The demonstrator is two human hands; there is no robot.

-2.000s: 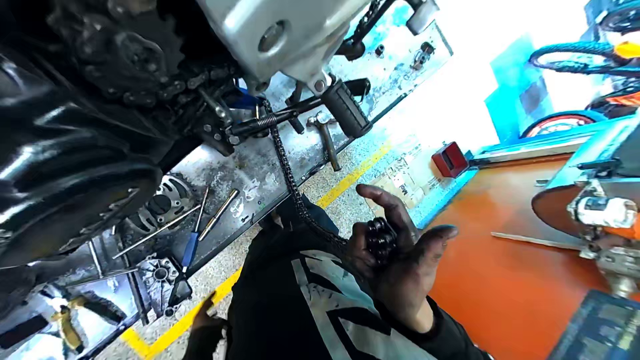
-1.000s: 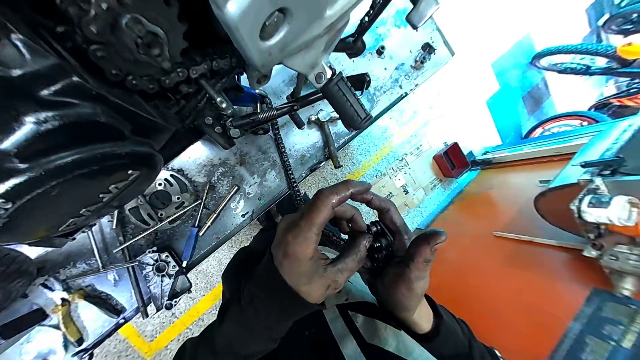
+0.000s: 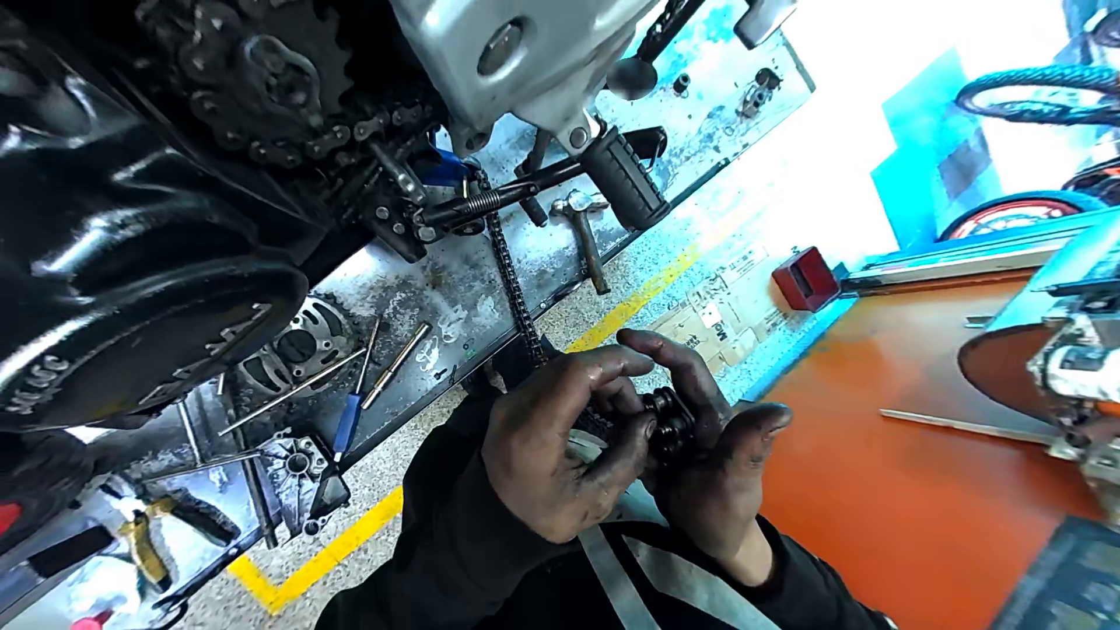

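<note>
My right hand (image 3: 709, 464), dirty with grease, holds the bunched end of a dark roller chain (image 3: 669, 420) in its curled palm, thumb raised. My left hand (image 3: 573, 442) reaches in from the left, its thumb and fingertips on the same bunch of links. The chain (image 3: 510, 276) runs up from behind my left hand, across the edge of the metal bench, to below the motorcycle. Above and to the left are the motorcycle's sprocket with chain (image 3: 276, 83), its black engine cover (image 3: 157, 341) and a rubber footpeg (image 3: 624, 179). The exact links under my fingers are hidden.
On the metal bench (image 3: 437, 302) lie a hammer (image 3: 586, 236), a blue-handled screwdriver (image 3: 347, 424), a metal rod (image 3: 395, 366), yellow-handled pliers (image 3: 143, 547) and a cast metal cover (image 3: 297, 468). A red container (image 3: 805, 280) stands on the floor beside flattened cardboard (image 3: 717, 315). An orange surface (image 3: 927, 420) is at right.
My left hand was low beside the bench two seconds ago and has come up to the chain bunch in my right hand. My right hand's fingers have curled further around it.
</note>
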